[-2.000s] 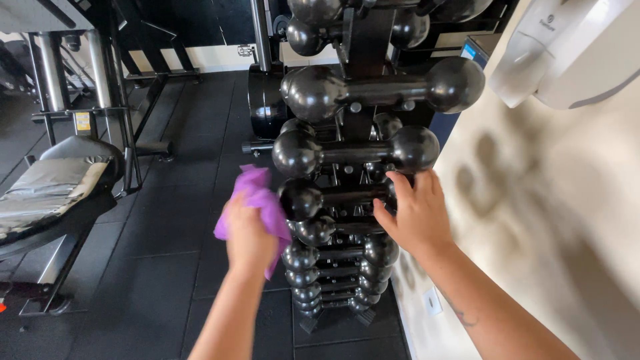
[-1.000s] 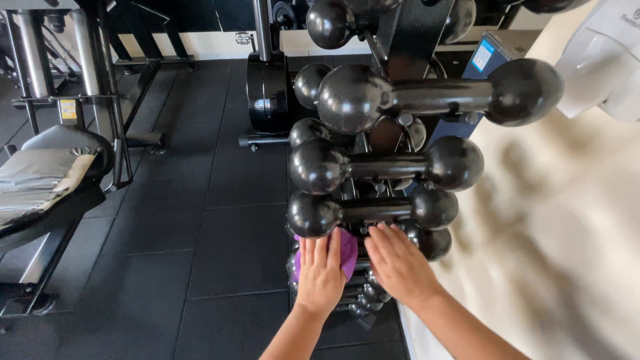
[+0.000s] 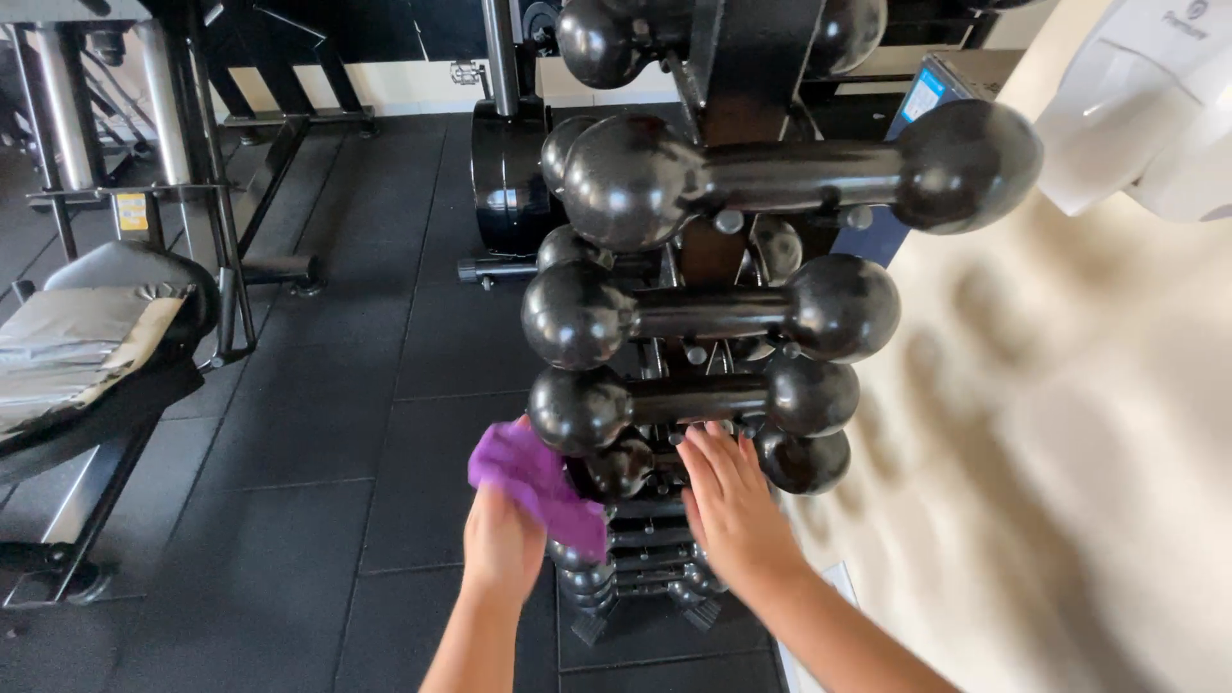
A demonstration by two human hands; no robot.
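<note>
A purple cloth [image 3: 539,486] is bunched in my left hand [image 3: 502,539], against the left ball of a black dumbbell [image 3: 619,466] in the vertical rack. My right hand [image 3: 736,500] lies over the handle of that same dumbbell, fingers pointing up; whether they close round it is hidden. Just above rests another black dumbbell [image 3: 698,398], with a further one [image 3: 712,313] over it and a larger one [image 3: 804,175] higher still. Several smaller dumbbells [image 3: 654,558] sit lower on the rack, partly behind my hands.
The rack's black upright [image 3: 751,58] stands close to the cream wall [image 3: 1088,385] on the right. A white dispenser [image 3: 1136,106] hangs at upper right. To the left is a machine with a worn padded seat [image 3: 77,337]. Black rubber tiles [image 3: 289,539] cover the floor.
My left hand, with the cloth, has moved from under a dumbbell's handle out to the left ball of one. Two seconds ago it was held away to the left of the rack.
</note>
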